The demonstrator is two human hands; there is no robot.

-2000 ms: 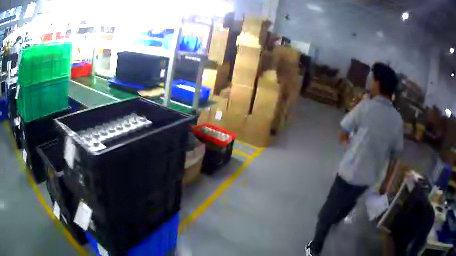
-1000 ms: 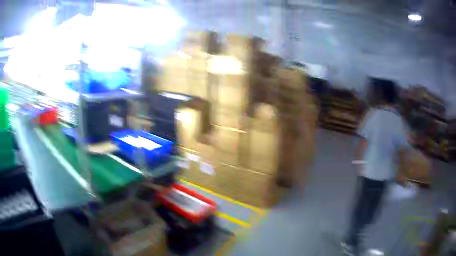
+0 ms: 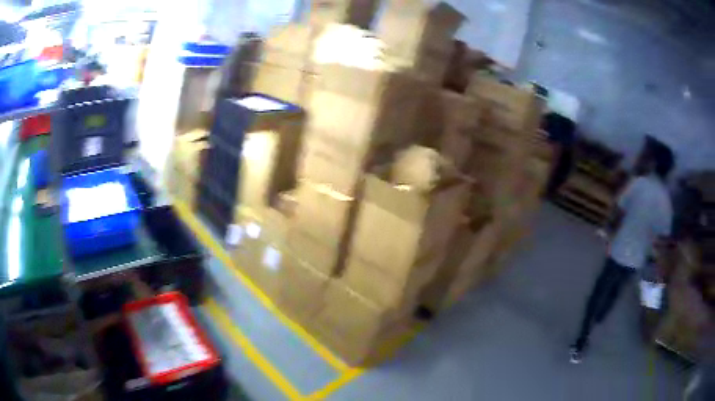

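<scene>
Neither of my hands is in the picture. Nearest in front of me at the lower left is a red-rimmed bin [image 3: 205, 350] with whitish contents, standing on a black bin. Left of it is an open brown carton [image 3: 48, 352]. Above them, a blue bin [image 3: 102, 235] with white contents sits at the end of a green work surface [image 3: 30, 243]. The picture is blurred, so the contents cannot be told.
Tall stacks of brown cartons [image 3: 337, 125] fill the middle, beside stacked black bins [image 3: 223, 160]. Yellow lines [image 3: 259, 364] mark the grey floor. A person in a grey shirt [image 3: 639, 219] walks at the right. Pallets [image 3: 584, 184] stand behind.
The view has moved forward and turned. The stacked black bins with white units and the green bins have left the picture at the left. The cartons look nearer. The person appears farther right.
</scene>
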